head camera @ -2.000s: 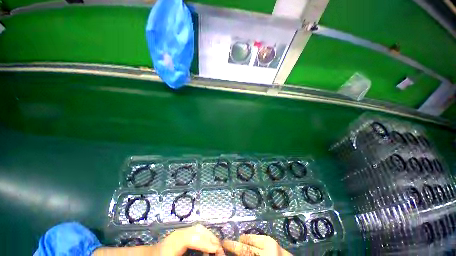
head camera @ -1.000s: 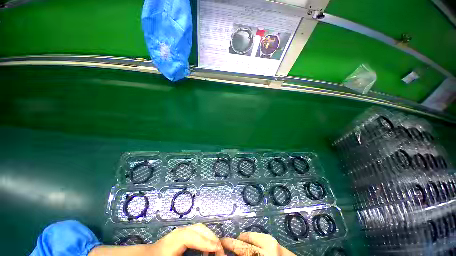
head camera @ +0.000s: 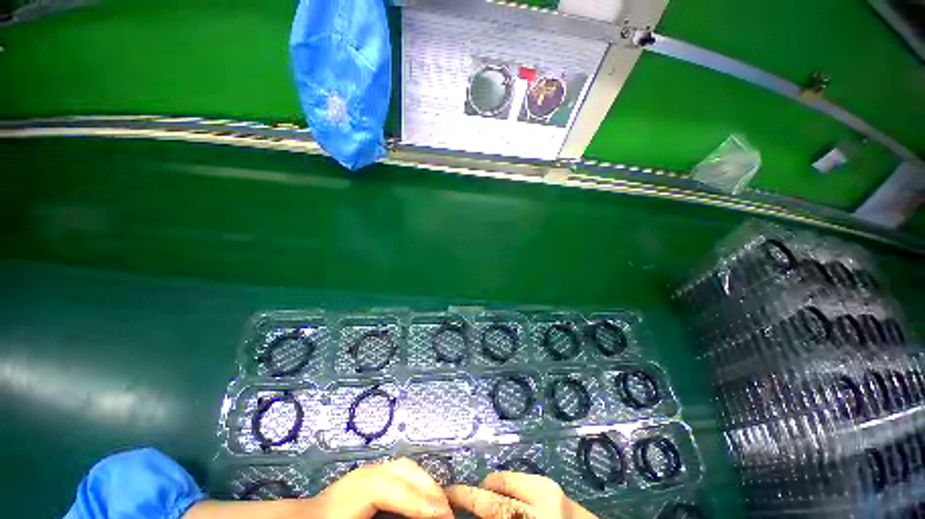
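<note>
A clear blister tray [head camera: 439,410] lies flat on the dark-green mat, with black rings [head camera: 277,420] in most visible pockets. One pocket in the second row holds no ring. My left hand [head camera: 390,490] and my right hand [head camera: 519,497] are over the tray's near part at the lower frame edge, fingertips together and partly cut off. A small dark edge shows below the fingers, but what they pinch is mostly hidden. A blue sleeve cover [head camera: 137,489] is on my left forearm.
A tall leaning stack of clear trays [head camera: 811,355] with black rings stands at the right. Green panels with a metal rail [head camera: 487,167] are at the back. A crumpled blue cover [head camera: 343,81], a sheet with two round part photos [head camera: 431,91] and a small clear bag [head camera: 728,165] hang there.
The view has shifted slightly. My hands stay together at the lower edge, with only small finger movement. The rings in the visible pockets look unchanged.
</note>
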